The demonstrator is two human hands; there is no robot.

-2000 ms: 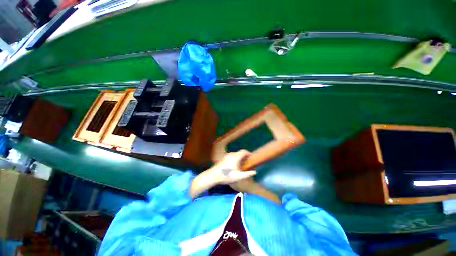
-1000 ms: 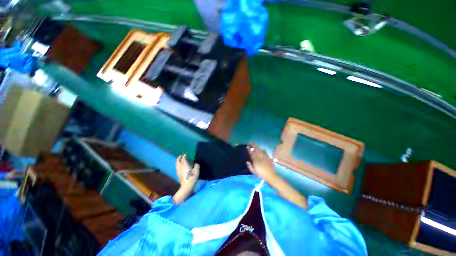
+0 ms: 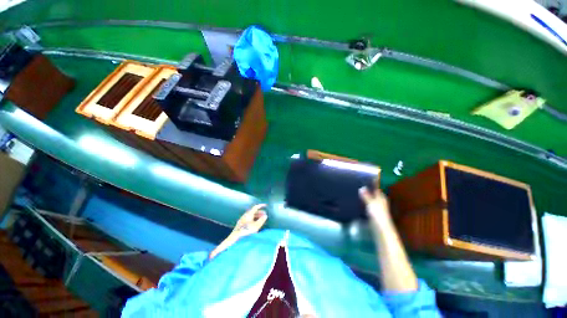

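Note:
A black glossy panel (image 3: 326,191) lies over the wooden window frame (image 3: 323,155) on the green bench, in front of me. Only the frame's far edge and right corner show; the rest is hidden under the panel. My right hand (image 3: 372,202) is at the panel's right edge, its fingers on or at that edge; it is blurred. My left hand (image 3: 252,218) is by the bench's front edge, left of the panel and apart from it, holding nothing, its fingers partly spread.
A wooden cabinet (image 3: 413,208) with a dark top stands at right, white sheets (image 3: 555,254) beyond it. At left, another cabinet (image 3: 252,133) bears black inserts (image 3: 202,93), beside light wooden frames (image 3: 124,93). A blue plastic bag (image 3: 256,56) and yellow tag (image 3: 511,109) hang on the rail.
The black panel has moved from near my body, between both hands, to over the wooden frame. My left hand has let go of it. The camera view has turned.

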